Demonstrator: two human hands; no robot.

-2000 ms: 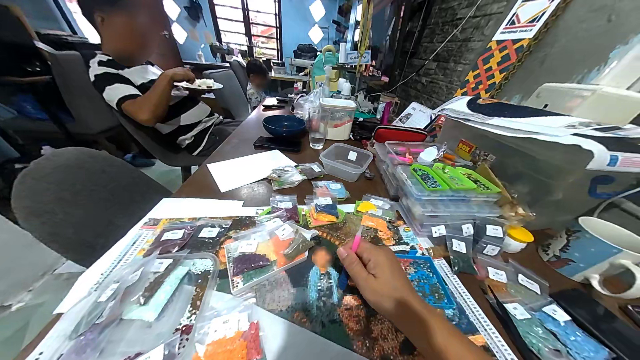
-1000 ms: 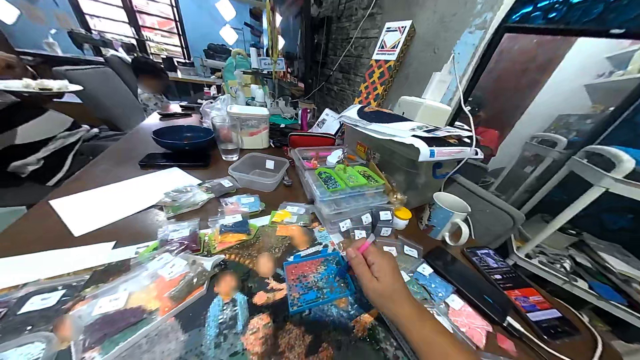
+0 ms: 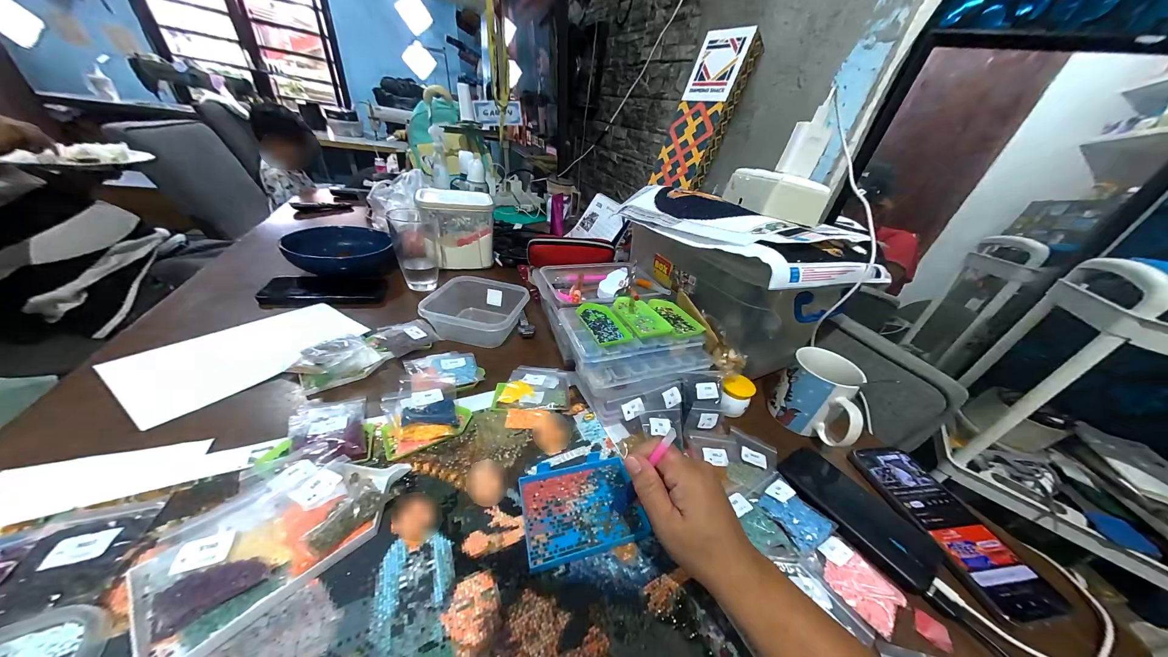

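My right hand (image 3: 684,502) pinches a pink pen-like applicator (image 3: 661,449) between thumb and fingers, at the right edge of a blue tray (image 3: 584,511) strewn with small red and dark beads. The tray lies on a diamond painting (image 3: 529,602) that shows figures, partly covered with beads. Left of it, a white-edged tray (image 3: 265,602) holds bags of purple, orange and green beads. Small labelled bags (image 3: 424,408) of beads rest along the painting's upper edge, some on green trays. My left hand is not in view.
Stacked clear cases (image 3: 630,360) carry green bead trays (image 3: 639,319). Behind the painting stand an empty plastic container (image 3: 474,310), a glass (image 3: 415,251) and a blue bowl (image 3: 336,248). To the right are a mug (image 3: 818,392), phones (image 3: 958,534) and cables. A person (image 3: 73,237) sits at far left.
The view has swung right, bringing the phones and white cart into sight. My right hand still holds the pink applicator, now beside the blue tray; earlier it was above the painting left of that tray.
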